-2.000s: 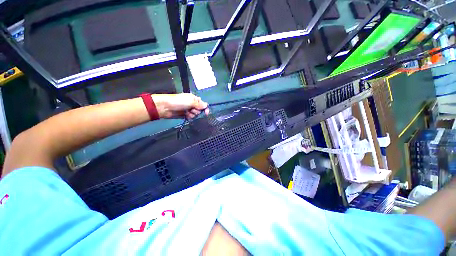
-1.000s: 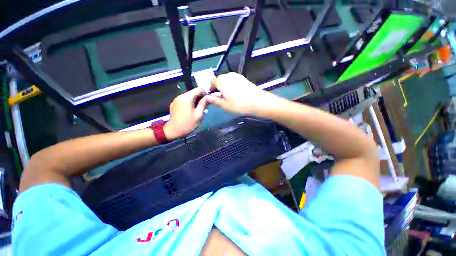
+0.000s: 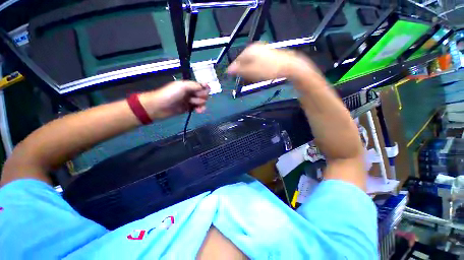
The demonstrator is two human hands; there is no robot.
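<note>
A black television set with a vented back stands tilted against my front, its top edge away from me. My left hand, with a red band at the wrist, is above the set with its fingers closed on a thin black cable that runs down to the set's back. My right hand is raised to the right of my left hand, apart from it and blurred; its fingers look bent, and I cannot tell whether it holds anything. A white sheet lies behind my left hand.
Beyond the set is a frame of metal-edged rails over dark pads. A green-lit screen stands at the upper right. A white rack and papers are at the right. A yellow object is at the left edge.
My two hands met above the set a second ago; now they are apart. My right hand has moved up and right. Two seconds ago my left hand was lower, at the set's edge.
</note>
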